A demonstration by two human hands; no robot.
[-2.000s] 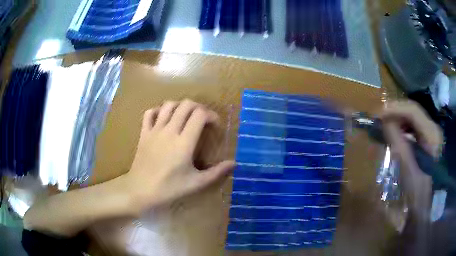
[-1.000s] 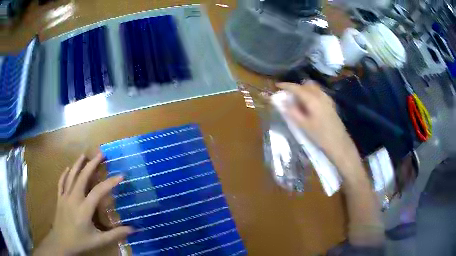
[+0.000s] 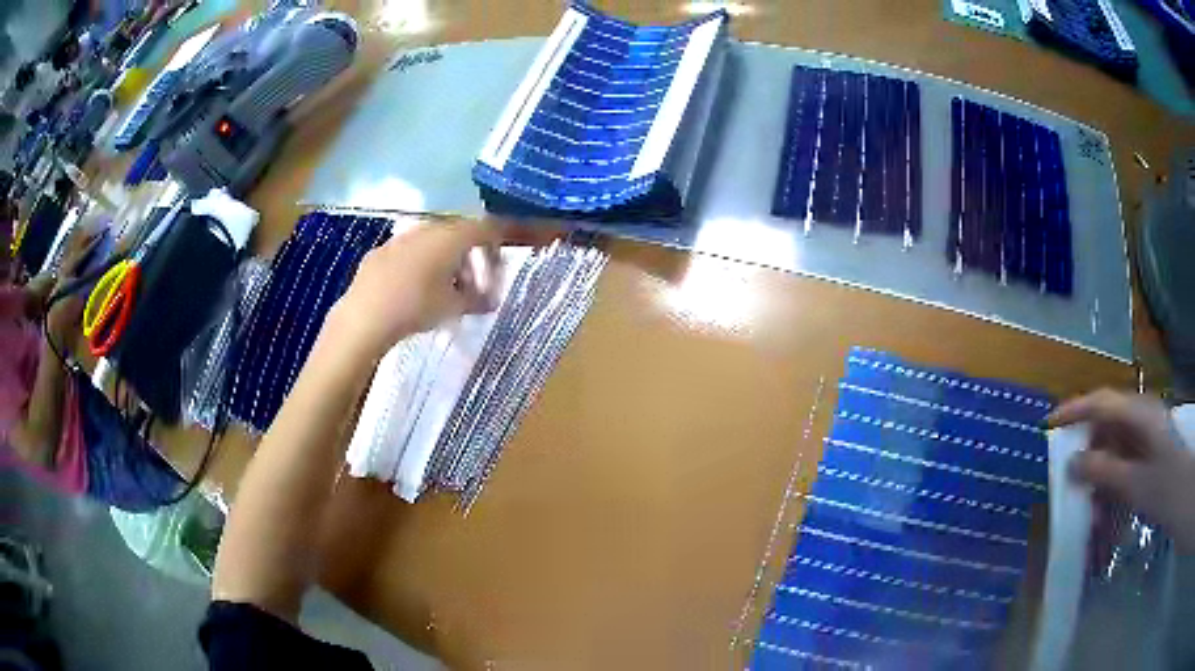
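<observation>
A blue solar panel (image 3: 904,524) with pale parallel lines lies on the brown table. A thin bus ribbon (image 3: 786,511) runs along its left edge. My right hand (image 3: 1134,446) is at the panel's upper right and holds a white strip (image 3: 1067,544) by its top end, along the panel's right edge. My left hand (image 3: 426,282) is over the top end of the white strip stack (image 3: 413,406); its fingers are blurred and whether it grips a strip cannot be told. The long ribbon bundle (image 3: 518,374) lies beside that stack.
A grey plate (image 3: 747,269) behind bears a curved finished panel stack (image 3: 603,112) and tabbed solar cells (image 3: 852,151). Dark cell strips (image 3: 308,308) lie at left. Further left are scissors (image 3: 112,308), a grey device (image 3: 236,118) and part of another person (image 3: 46,393).
The view has swung left. My left hand has gone from the panel's left edge to the white strip stack. My right hand has brought a white strip to the panel's right edge.
</observation>
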